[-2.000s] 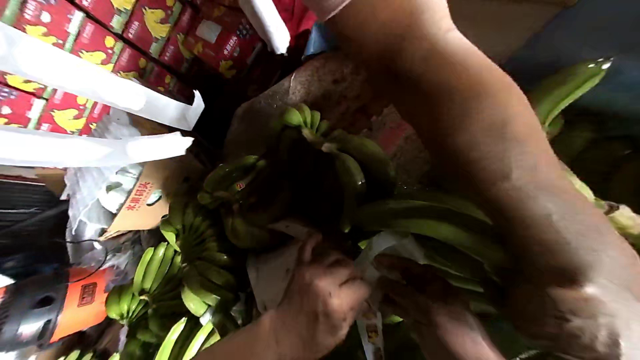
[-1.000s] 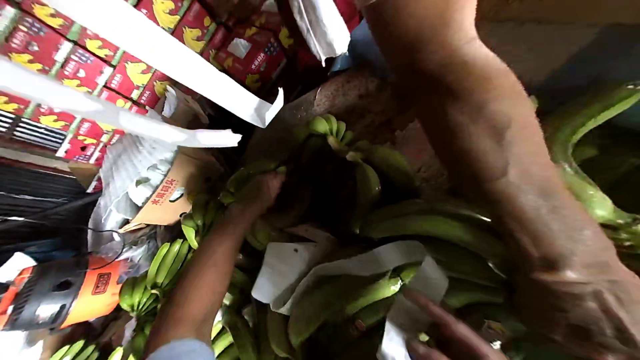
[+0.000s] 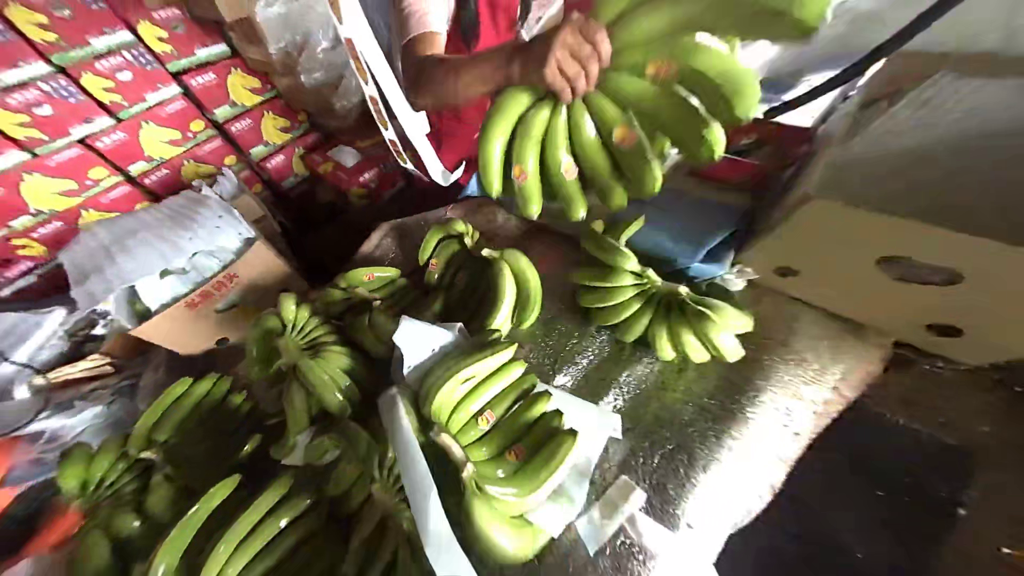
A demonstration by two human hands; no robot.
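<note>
Neither my left hand nor my right hand is in view. Across the work surface, a co-worker's hand (image 3: 570,58) grips green banana hands (image 3: 560,152) that bear small round stickers, held in the air at the top. Below, a stickered hand of green bananas (image 3: 500,416) lies on white wrapping paper (image 3: 588,428), which also rises along its left side. Another hand of bananas (image 3: 660,308) rests on the wet surface (image 3: 664,408) to the right, apart from the paper. A strip of stickers on white backing (image 3: 388,96) hangs beside the co-worker.
More banana hands (image 3: 308,352) crowd the left and lower left. Behind them stand an opened cardboard box (image 3: 216,300) with foam lining and stacked red printed cartons (image 3: 104,104). A pale carton with hand holes (image 3: 864,264) is at the right, beneath a dark slanting bar (image 3: 864,60).
My hands, seen among the bananas and paper before, have left the view. The co-worker's arm no longer reaches across the right side; that person now holds bananas up. The view has shifted widely.
</note>
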